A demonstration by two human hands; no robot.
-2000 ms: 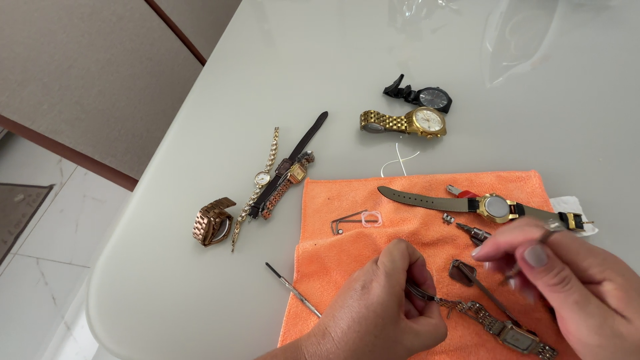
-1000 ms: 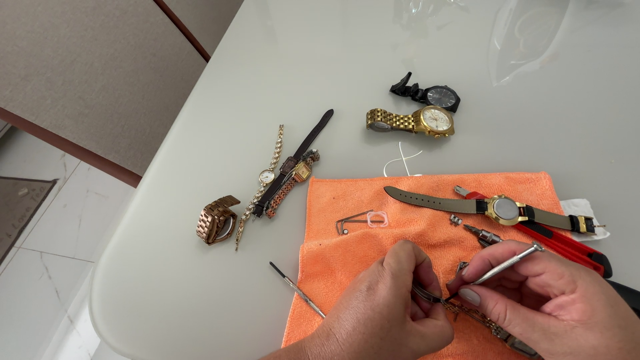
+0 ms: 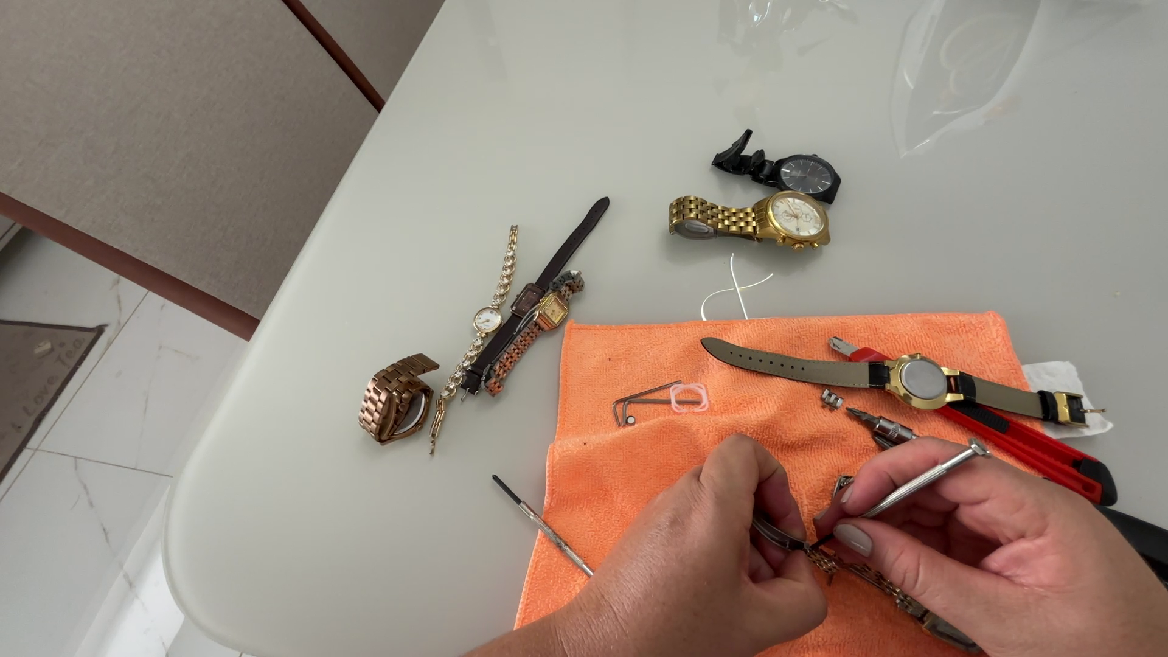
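Note:
Over an orange cloth [image 3: 602, 474], my left hand [image 3: 712, 557] pinches the clasp end of a metal watch bracelet [image 3: 821, 558]. My right hand [image 3: 985, 538] grips a small silver precision screwdriver [image 3: 926, 479], its dark tip at the bracelet beside my left fingertips. The rest of that bracelet runs below my right hand, partly hidden. Behind my hands, a leather-strap watch [image 3: 922, 381] lies face down across a red utility knife [image 3: 1022, 447]. Near it are loose metal links [image 3: 831, 399] and a pointed metal tool [image 3: 881, 425], partly covered by my right hand.
Bent metal pins and a pink ring [image 3: 689, 397] lie on the cloth. A second screwdriver [image 3: 543, 525] crosses its left edge. Left of the cloth are a rose-gold watch [image 3: 397, 401] and several slim watches [image 3: 487, 319]. Gold [image 3: 796, 217] and black [image 3: 808, 175] watches sit beyond it.
My right hand has moved in to my left hand, bringing the screwdriver tip to the bracelet. My left hand has kept its pinch on the bracelet.

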